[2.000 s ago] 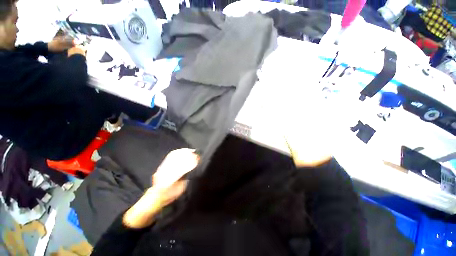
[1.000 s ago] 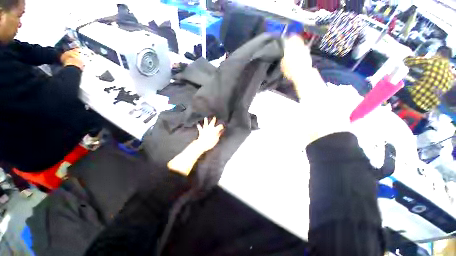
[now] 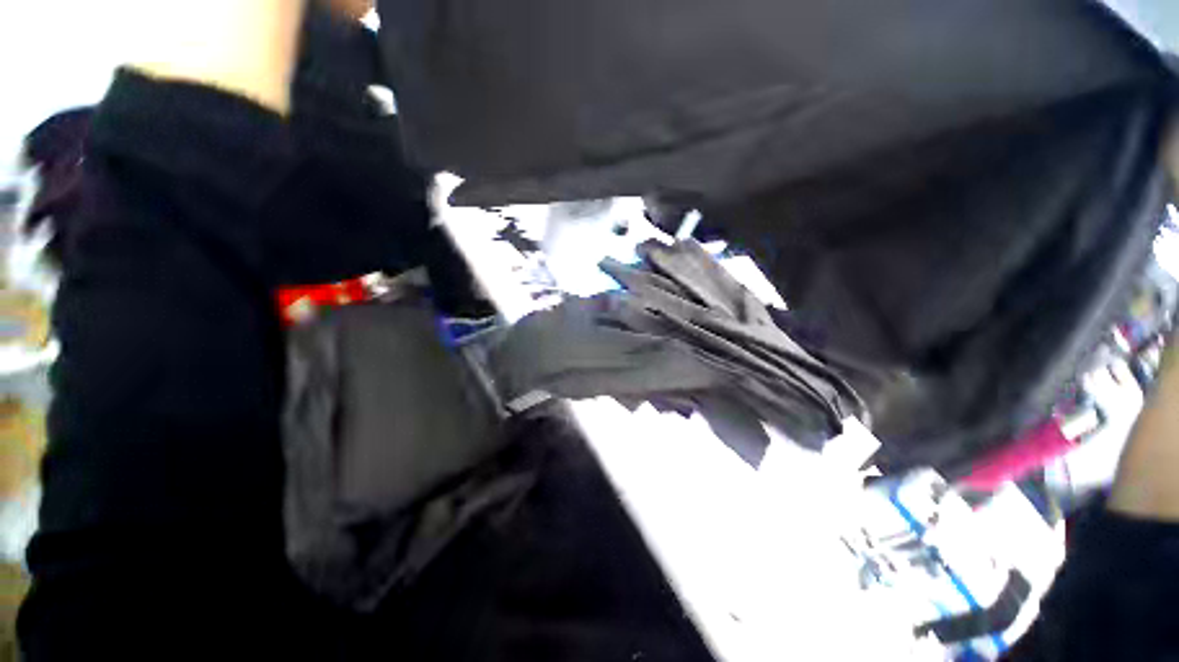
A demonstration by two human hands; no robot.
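Observation:
A large dark grey cloth [image 3: 776, 104] is raised and spread across the top and right of the view. My left forearm reaches up at the far left, with its hand cut off by the top edge. Only a blurred sliver of my right hand [image 3: 1171, 162] shows at the right edge, against the cloth's gathered side; its forearm rises below it. More dark grey cloth [image 3: 608, 347] lies in folds across the white sewing table [image 3: 659, 485]. Another dark piece [image 3: 388, 427] hangs beside my lap.
A neighbouring worker's dark sleeve [image 3: 349, 181] is at the upper left, above a red seat [image 3: 323, 298]. The machine with a blue stripe [image 3: 924, 524] and a dark strap [image 3: 983, 614] is at the lower right. A pink cone [image 3: 1021, 455] stands behind it.
The large cloth has come up into the air and now covers the top of the view. Both arms have spread wide apart and risen. The view has turned and is blurred.

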